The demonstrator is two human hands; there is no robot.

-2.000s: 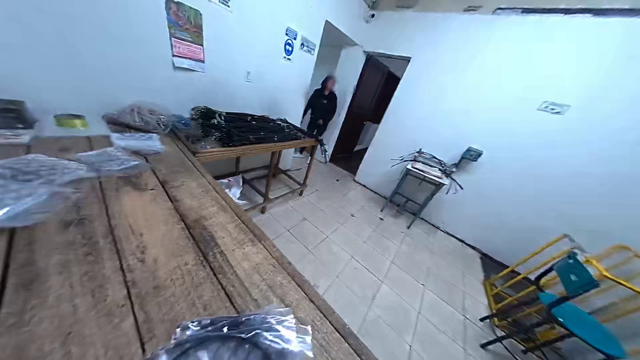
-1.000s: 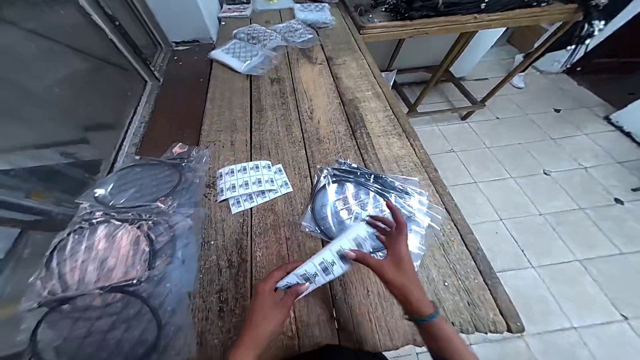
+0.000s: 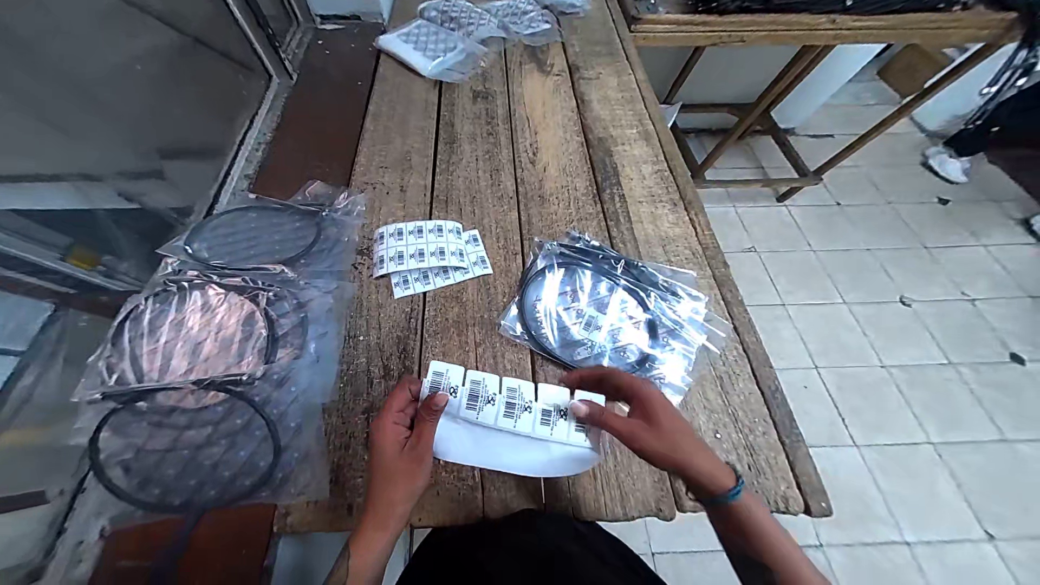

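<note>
Both my hands hold a sheet of white barcode labels (image 3: 508,406) above the front of the wooden table. My left hand (image 3: 406,439) grips its left end between thumb and fingers. At the right end, my right hand (image 3: 646,414) pinches it the same way. The sheet's lower part is blank backing. Beyond it lie more label sheets (image 3: 418,245), overlapping. Clear plastic bags with coiled black cables (image 3: 597,309) lie just past my right hand. On the left are more bagged black cable coils (image 3: 191,325), overlapping.
Bags of quilted-looking material (image 3: 435,45) lie at the wooden table's (image 3: 552,122) far end. A second wooden table (image 3: 739,36) bearing black items stands at the back right. A person's shoe (image 3: 946,164) shows on the tiled floor. A window frame (image 3: 252,114) borders the left side.
The view has swung down from the room to the table. Since one second ago, the label sheet has turned from slanted to nearly level, and my right hand has moved down to its right end.
</note>
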